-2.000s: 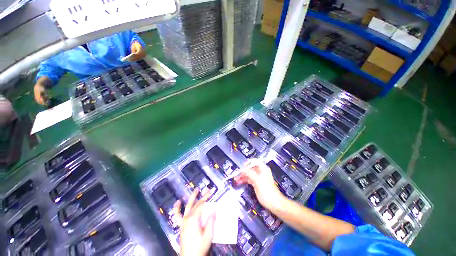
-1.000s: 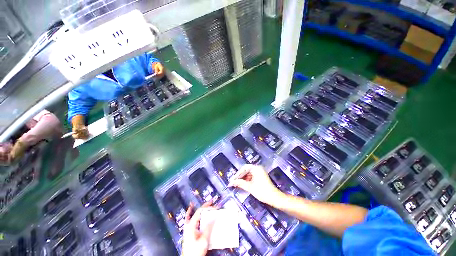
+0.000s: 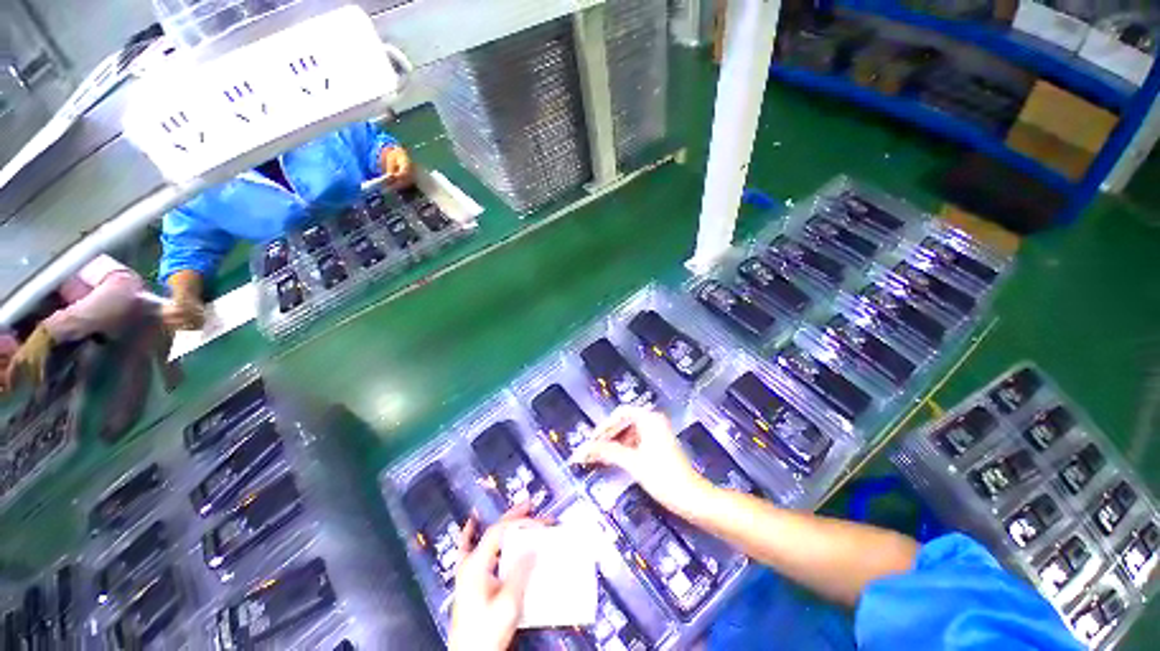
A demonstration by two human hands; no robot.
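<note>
A clear tray (image 3: 405, 473) with two rows of pockets lies in front of me, holding black handset housings (image 3: 614, 371) with silver and orange marks. My left hand (image 3: 490, 579) holds a white sheet (image 3: 557, 575) flat over the tray's near row. My right hand (image 3: 630, 452) is over the middle of the tray, its thumb and fingertips pinched together beside a housing in the far row. Something thin may be at those fingertips, too small to tell. The sheet and my hands hide parts of the near housings.
Filled trays lie at the left (image 3: 293, 509), at the far right (image 3: 878, 191) and lower right (image 3: 916, 445). A white post (image 3: 731, 140) stands behind the bench. A power strip (image 3: 261, 95) hangs upper left. Two people work opposite. A blue stool (image 3: 878, 499) is partly visible.
Since two seconds ago, the view has shifted. My right hand's fingertips have drawn together and moved from the gap between the rows toward a far-row housing. My left hand still holds the sheet.
</note>
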